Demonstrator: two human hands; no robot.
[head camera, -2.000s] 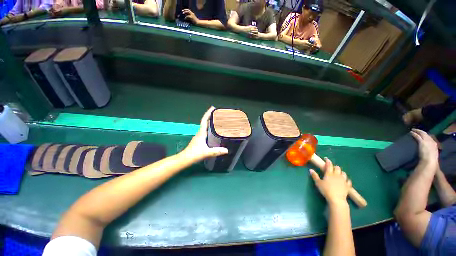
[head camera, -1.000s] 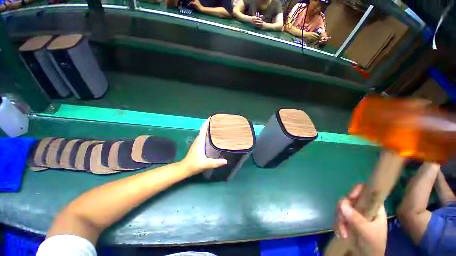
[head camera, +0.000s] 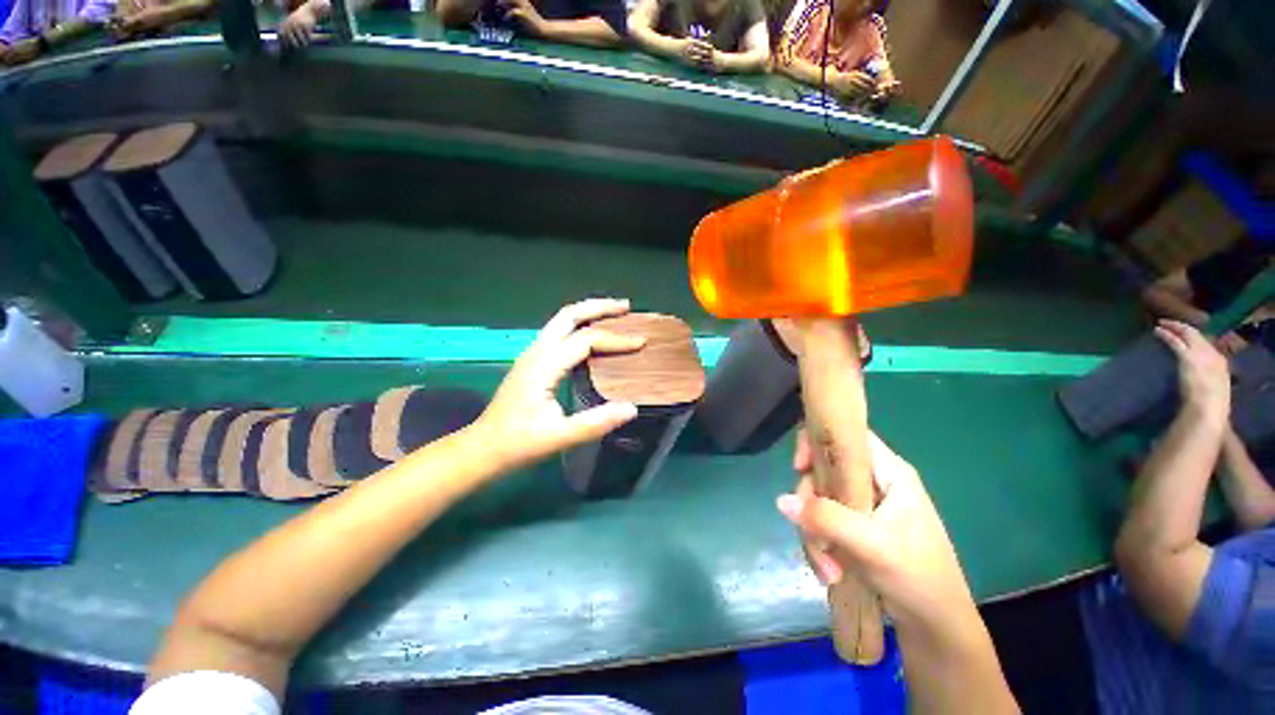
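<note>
A speaker (head camera: 615, 454) with a wood-grain top panel (head camera: 649, 360) stands upright on the green bench. My left hand (head camera: 562, 384) holds its upper left side, with fingers over the back left of the panel. A second speaker (head camera: 750, 388) stands just to its right, its top mostly hidden behind the mallet. My right hand (head camera: 874, 520) grips the wooden handle of the mallet (head camera: 836, 238) and holds it raised, its orange head above and in front of the second speaker.
A row of overlapping top panels (head camera: 274, 450) lies at left, beside a blue cloth (head camera: 45, 489) and a white bottle (head camera: 37, 366). Two speakers (head camera: 199, 212) stand on the sunken shelf. A person's arm (head camera: 1175, 489) reaches to a grey speaker (head camera: 1123, 387) at right. People sit opposite.
My right hand has taken up the mallet from the bench and now holds it raised near the speakers. My left hand has shifted up, its fingers now over the panel's edge.
</note>
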